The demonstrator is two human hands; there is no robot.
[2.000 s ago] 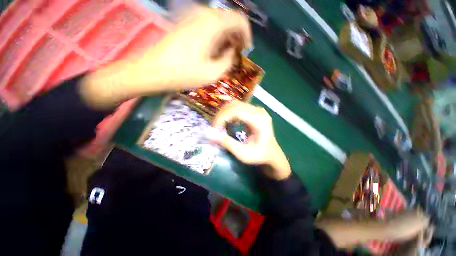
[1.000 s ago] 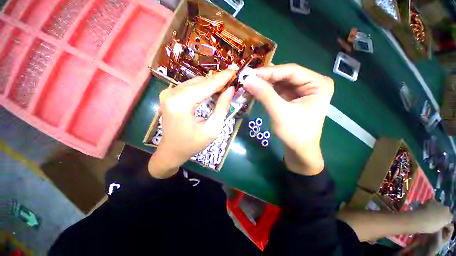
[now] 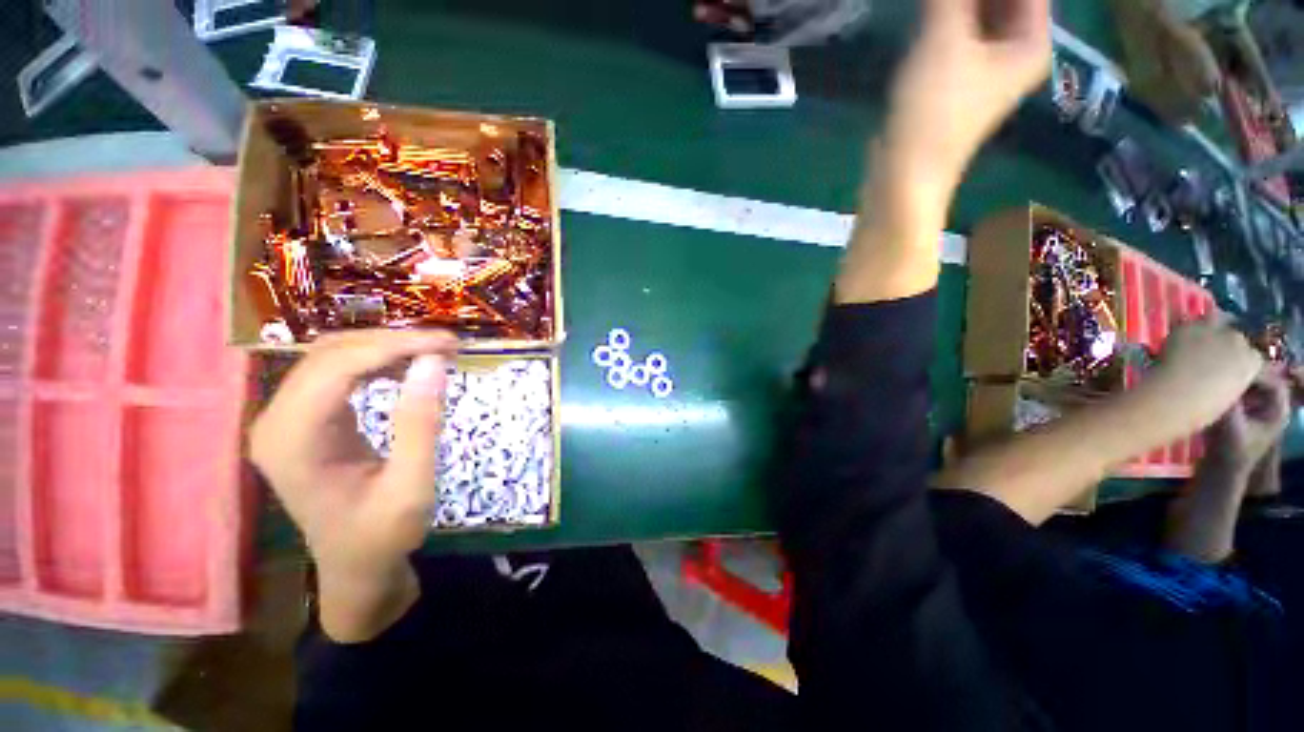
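Note:
My left hand (image 3: 343,455) is over the left part of the ring box, palm down, thumb and forefinger close together at the copper box's front edge; whether anything is between them is unclear. My right hand (image 3: 975,72) is stretched over the dark green belt, cut off by the top edge, its fingertips and any load unclear. Copper-coloured pieces (image 3: 429,265) fill the open upper cardboard box. White rings (image 3: 494,443) fill the lower box. Several loose white rings (image 3: 632,363) lie on the green bench to the right of the boxes.
A pink-red compartment tray (image 3: 186,401) is left of the boxes. A white strip (image 3: 701,213) edges the belt, where rectangular frames (image 3: 752,76) lie. A grey post (image 3: 150,65) slants at upper left. Another person's arm (image 3: 1115,422) and a copper-parts box (image 3: 1073,308) are at right.
My hands were together over the boxes with a copper piece and a white ring; they are now apart. The right has reached up and right over the belt. The view has turned.

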